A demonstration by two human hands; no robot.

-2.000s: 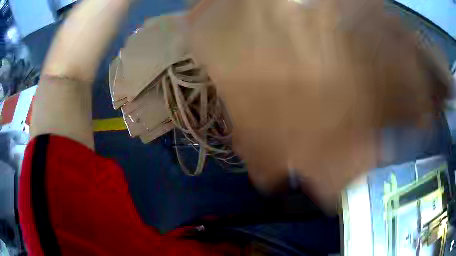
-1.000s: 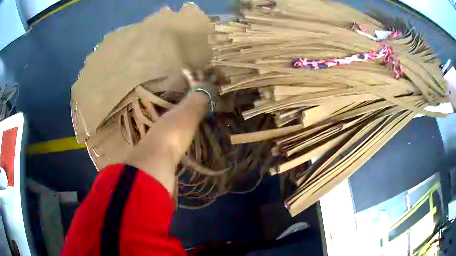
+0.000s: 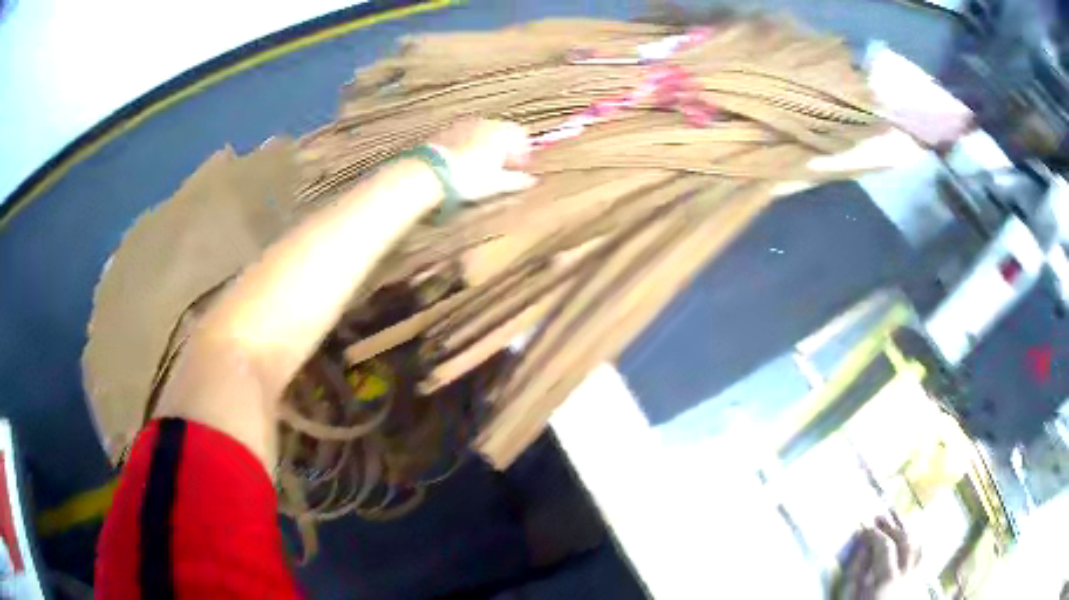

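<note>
The strap bundle (image 3: 656, 193) is a thick fan of long brown straps lying across the upper middle. A red-pink and white tie cord (image 3: 668, 91) lies over it. My left hand (image 3: 487, 158), with a greenish band at the wrist, is on the straps at the cord's left end. The hand is blurred, so I cannot tell whether its fingers grip anything. Wide brown panels (image 3: 193, 270) lie at the left, with looped straps (image 3: 352, 434) below my forearm. My right hand cannot be made out.
A white table (image 3: 633, 469) with a dark mat (image 3: 762, 281) is at the lower right. A pale template plate (image 3: 821, 410) with yellow strips lies there, with a blurred dark shape (image 3: 877, 557) at its lower part. Blurred machine parts stand at the far right.
The view has turned right, so bundle and table sit further left. My left hand has moved from the gap between panels and bundle onto the straps near the cord.
</note>
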